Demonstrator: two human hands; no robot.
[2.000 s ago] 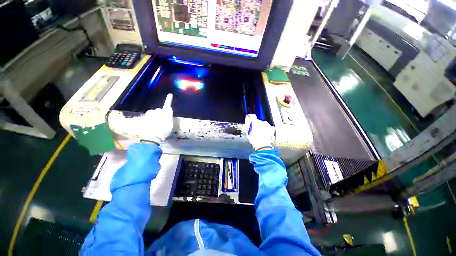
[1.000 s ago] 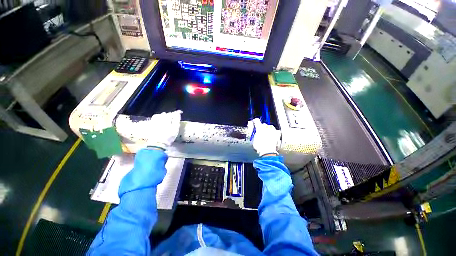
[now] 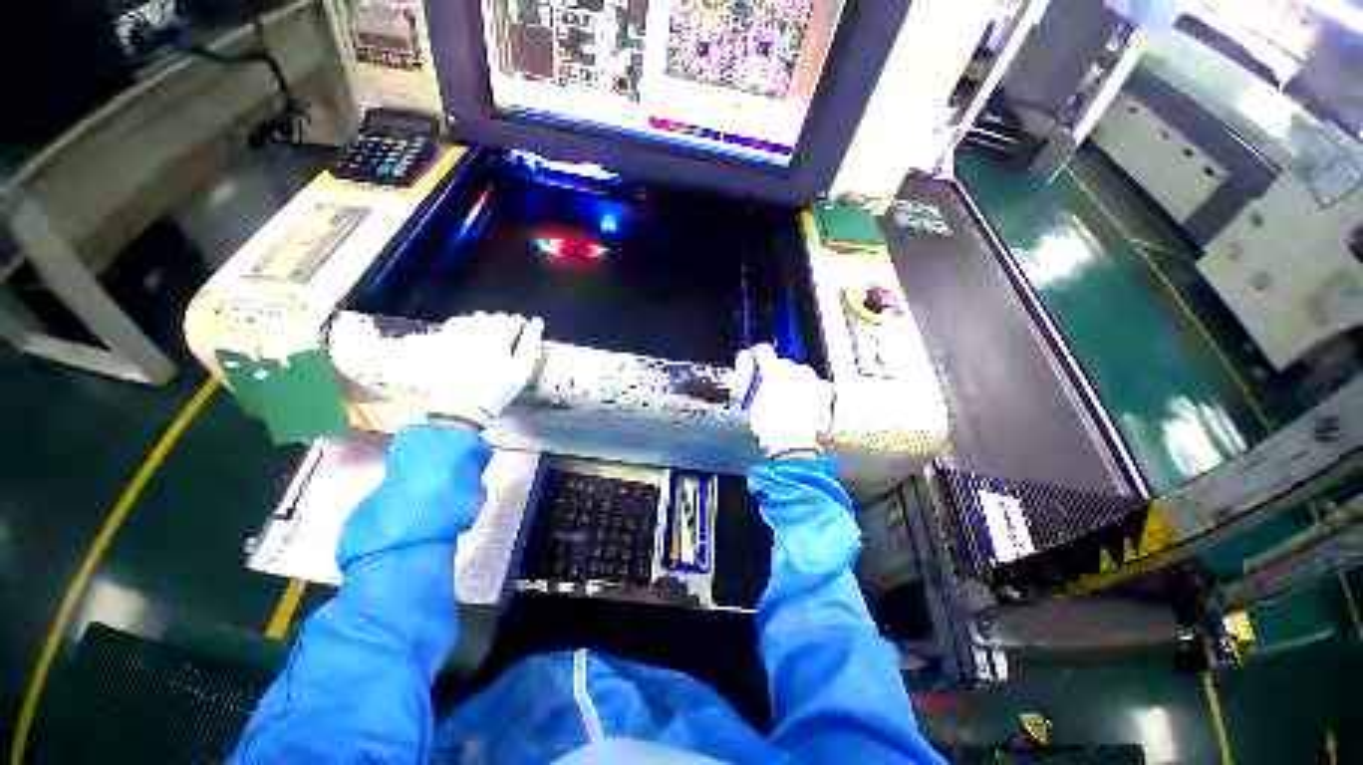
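Note:
My left hand (image 3: 486, 366), in a white glove, rests over the left part of the whitish machine front edge (image 3: 620, 377), which has chipped dark paint. Its fingers are bent and it holds no visible object. My right hand (image 3: 783, 401), also gloved, rests at the right part of the edge and holds a thin blue pen (image 3: 752, 377), of which only a short piece shows. Behind the edge is the dark machine opening (image 3: 658, 307) with red and blue light in it. No board can be made out there. The monitor (image 3: 643, 67) above shows board images.
A keyboard (image 3: 598, 526), narrow tools (image 3: 688, 520) and a paper sheet (image 3: 496, 523) lie below the edge. A calculator (image 3: 386, 151) is at left, a green card (image 3: 281, 395) at the left front corner. A red stop button (image 3: 876, 299) and green block (image 3: 849, 226) are at right, beside a dark conveyor (image 3: 1002, 351).
My left hand's pointing finger has drawn back from over the opening, and the fingers now bend over the edge. My right hand stays at the edge with the pen. The monitor's left image has changed.

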